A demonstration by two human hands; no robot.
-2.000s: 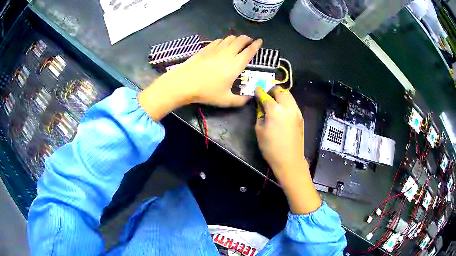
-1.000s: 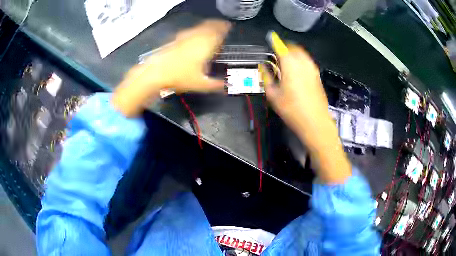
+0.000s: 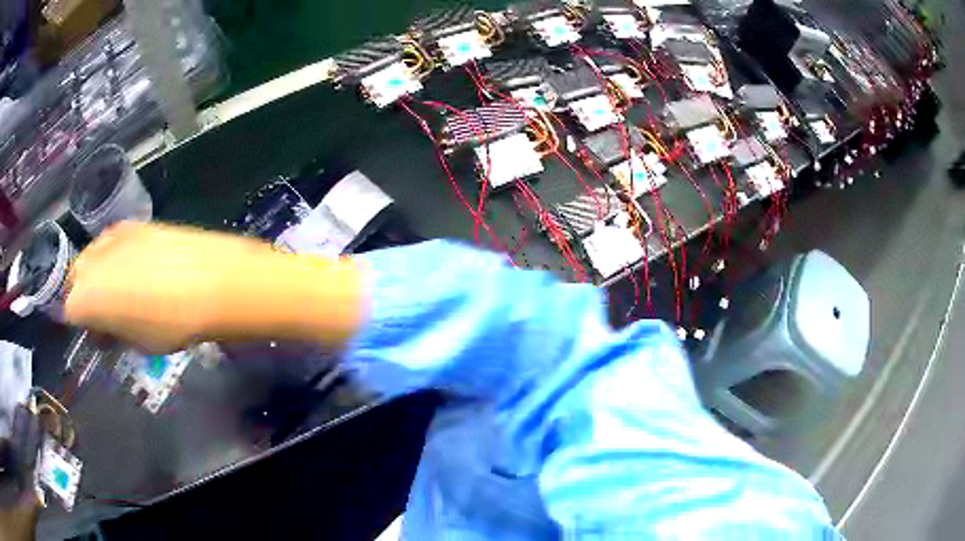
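My right hand [image 3: 132,283] is blurred at the left, over the bench beside a white tub [image 3: 42,269]. Its fingers are hidden, so I cannot tell whether it holds anything. Below it lies a heat sink with a white base plate and cyan square [image 3: 157,367], partly covered by the hand. A second heat sink module [image 3: 60,473] is at the lower left edge, beside a dark, blurred shape and a skin-toned patch cut off by the picture's edge. I cannot tell whether that patch is my left hand.
A translucent cup [image 3: 109,190] stands by the rail [image 3: 270,95]. A silver-grey stencil piece [image 3: 344,215] lies beyond my right forearm. Rows of heat sinks [image 3: 510,159] with red leads line the bench to the right, plugs hanging over its edge. A pale blue-grey stool [image 3: 831,312] stands beyond.
The view has swung right, bringing the rows of heat sinks and the stool in. My right hand has moved from the heat sink to the tub. My left forearm has left the view.
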